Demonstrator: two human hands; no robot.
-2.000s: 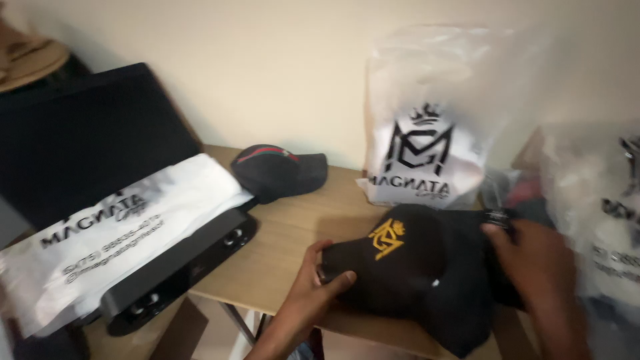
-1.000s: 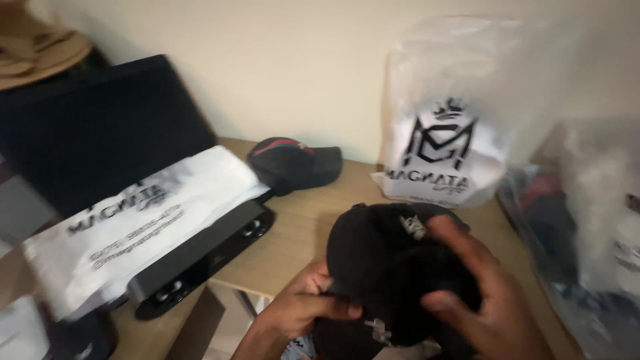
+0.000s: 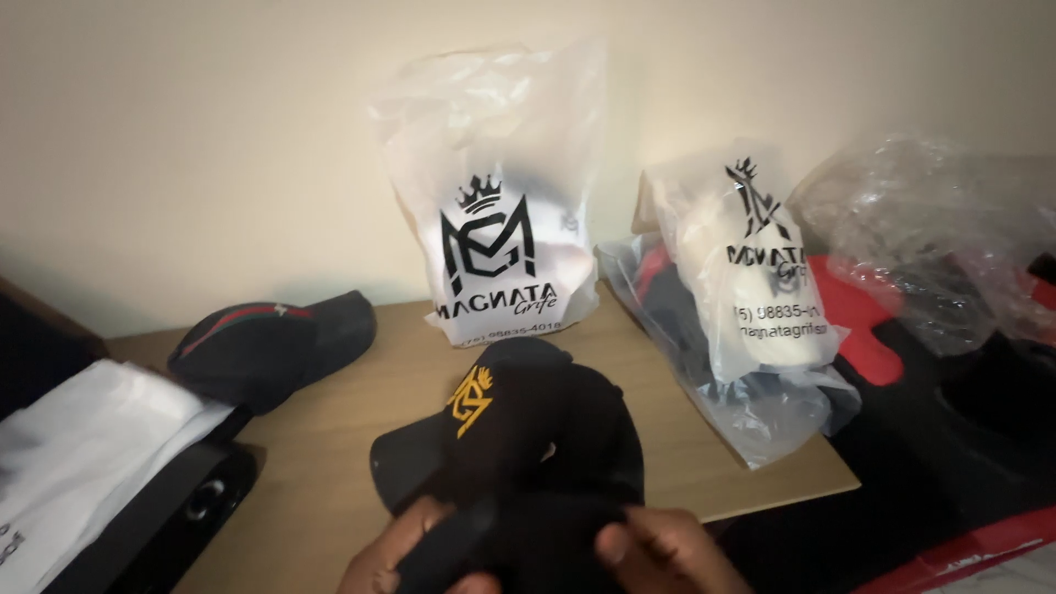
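At the bottom centre, my left hand (image 3: 404, 544) and my right hand (image 3: 660, 553) grip a black cap (image 3: 511, 544) from its two sides, its lower part cut off by the view's edge. Just beyond it, on the wooden table, rests a black baseball cap (image 3: 528, 421) with a yellow crown emblem, its brim to the left. A dark cap with a green and red stripe (image 3: 272, 346) lies farther left. Behind the caps, a translucent printed plastic bag (image 3: 503, 214) with white contents stands against the wall.
A second printed plastic bag (image 3: 751, 289) sits at the right on clear plastic. Beyond are crumpled clear plastic (image 3: 916, 239) and a red item (image 3: 858, 322). At the left, a white bag (image 3: 91, 445) lies over a black device (image 3: 206, 503). The wooden table's right edge (image 3: 792, 495) shows.
The black cap with the yellow emblem, earlier at my hands, now rests on the table, and both hands hold another black cap nearer to me. The view has shifted right.
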